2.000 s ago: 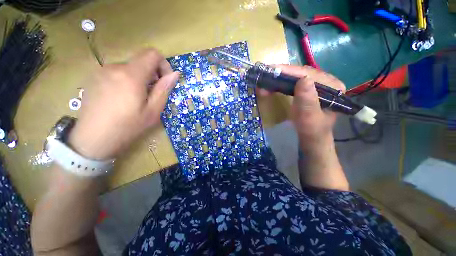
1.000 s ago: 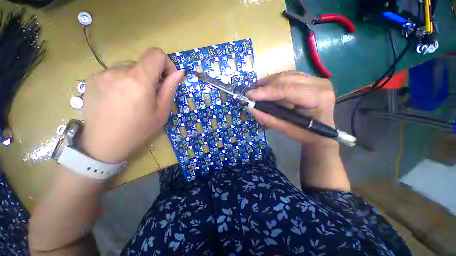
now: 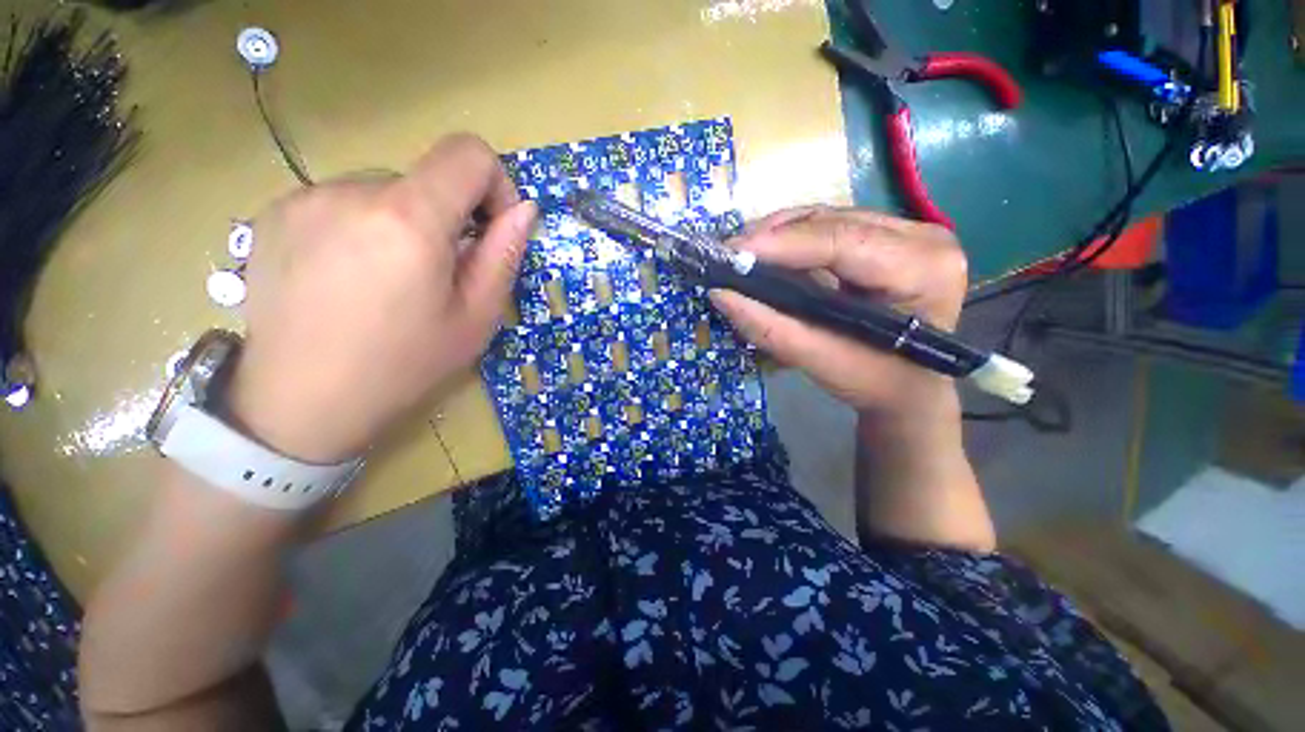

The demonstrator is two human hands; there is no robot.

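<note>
The blue PCB panel (image 3: 616, 358) lies on the tan board in front of me, its near edge against my garment. My right hand (image 3: 859, 308) holds the soldering iron (image 3: 830, 303) like a pen, its metal tip over the upper left part of the panel. My left hand (image 3: 379, 286) has thumb and forefinger pinched together at the panel's upper left edge. A thin dark wire lead (image 3: 278, 129) with a white round disc (image 3: 258, 49) runs under this hand. More discs (image 3: 226, 288) show beside the hand. What the fingertips pinch is too small to tell.
A bundle of dark leads (image 3: 50, 157) lies on the tan board (image 3: 573, 65) at the left. Red-handled cutters (image 3: 899, 107) lie on the green mat (image 3: 1002, 179) at the right. A dark unit with blue and yellow parts (image 3: 1188, 72) stands upper right. The iron's black cord trails right.
My right hand brought the iron's tip from the panel's far edge down and left, close to my left fingertips. Over the last second both hands barely moved.
</note>
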